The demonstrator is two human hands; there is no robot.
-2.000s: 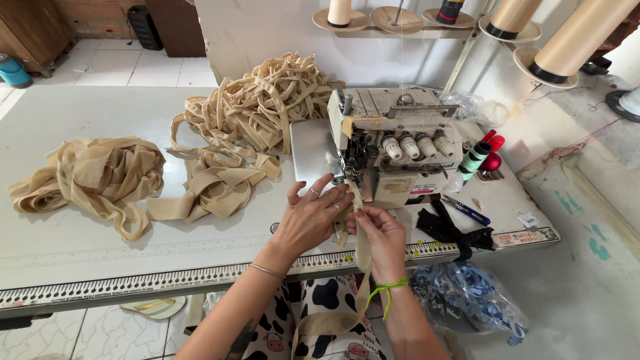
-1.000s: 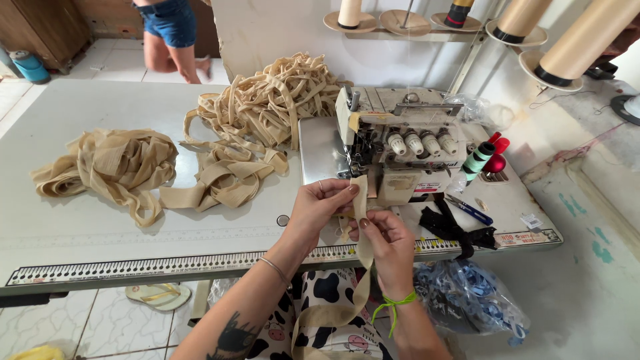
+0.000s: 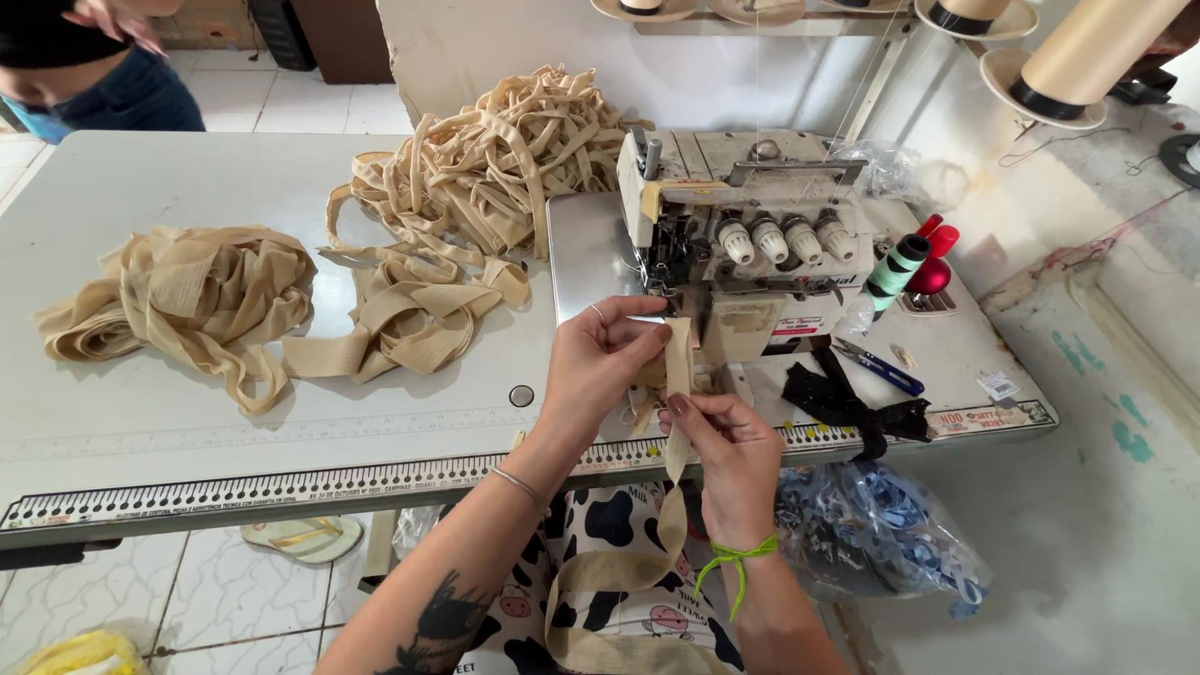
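Observation:
Just in front of the white overlock sewing machine (image 3: 750, 244), a beige fabric strip (image 3: 679, 361) is held by both hands. My left hand (image 3: 605, 352) pinches its upper end between thumb and fingers, close to the machine's needle area. Lower down, my right hand (image 3: 722, 436) grips the same strip between thumb and forefinger. From there the strip hangs and loops over my lap. A folded heap of beige strips (image 3: 211, 300) lies at the left, a smaller bunch (image 3: 412, 319) lies nearer the machine, and a large tangled pile (image 3: 516, 150) sits behind. The needle itself is hidden.
Right of the machine lie thread snips (image 3: 878, 366), black lace fabric (image 3: 848, 398) and a green thread spool (image 3: 898, 272). Large thread cones (image 3: 1092, 61) stand above. A plastic bag of blue scraps (image 3: 872, 525) hangs below the table edge. Another person (image 3: 98, 75) stands at the back left.
Both hands have come slightly away from the needle area since the first frame, still with the strip. At the back left, a person walking in the middle frame is now farther left.

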